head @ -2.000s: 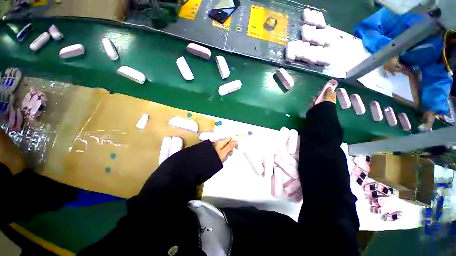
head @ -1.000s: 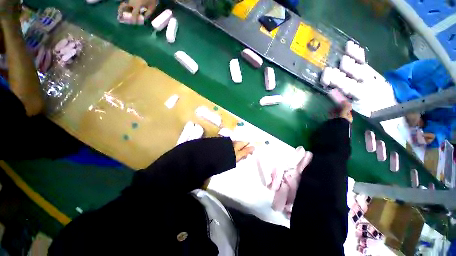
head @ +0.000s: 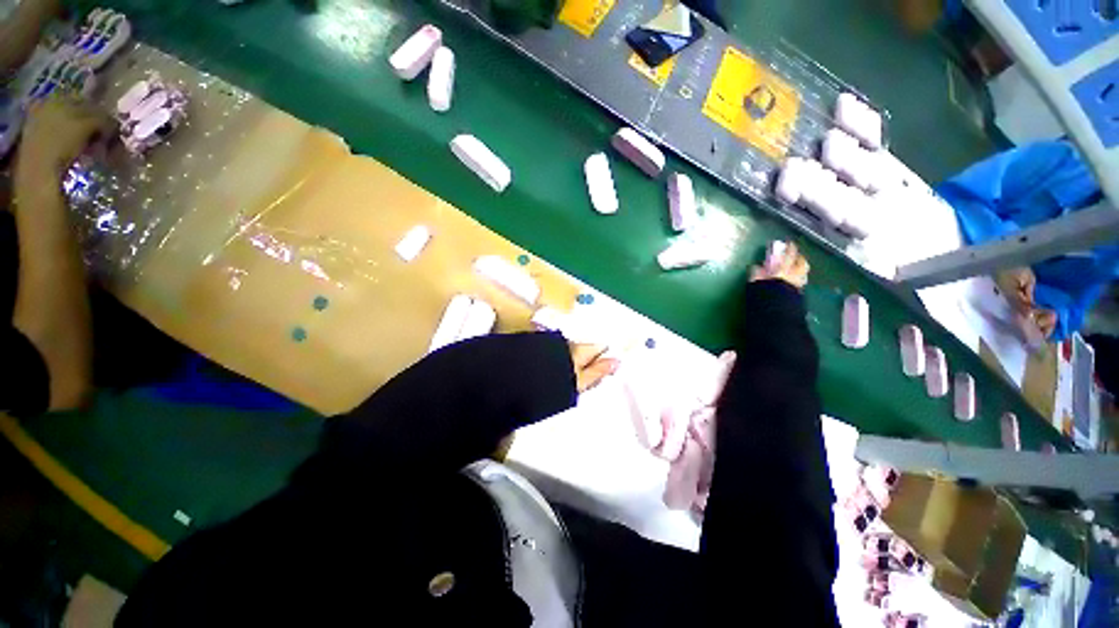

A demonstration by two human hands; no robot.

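My right hand [head: 785,268] is over the green belt with a small part of a pale pink housing [head: 774,253] showing at its fingers. My left hand [head: 595,367] is low over the white work sheet [head: 601,448], fingers close together; whether it holds anything is not clear. A pile of pale pink housings [head: 690,472] lies on the sheet, partly hidden by my right sleeve. Several white housings [head: 506,281] lie on the brown cover left of my left hand. A small white piece [head: 414,243] lies farther left on the cover.
More housings [head: 480,162] lie on the green belt [head: 552,233]. Grouped housings [head: 825,196], yellow labels and a dark rectangle [head: 664,41] sit beyond it. A cardboard box [head: 951,540] is at lower right. Another person's arm is at left; blue sleeves are at right. A metal bar crosses at right.
My right hand has moved left and back from the belt's far edge, still with a housing at its fingers. My left hand has barely moved. The neighbour's hand has left the belt at upper left.
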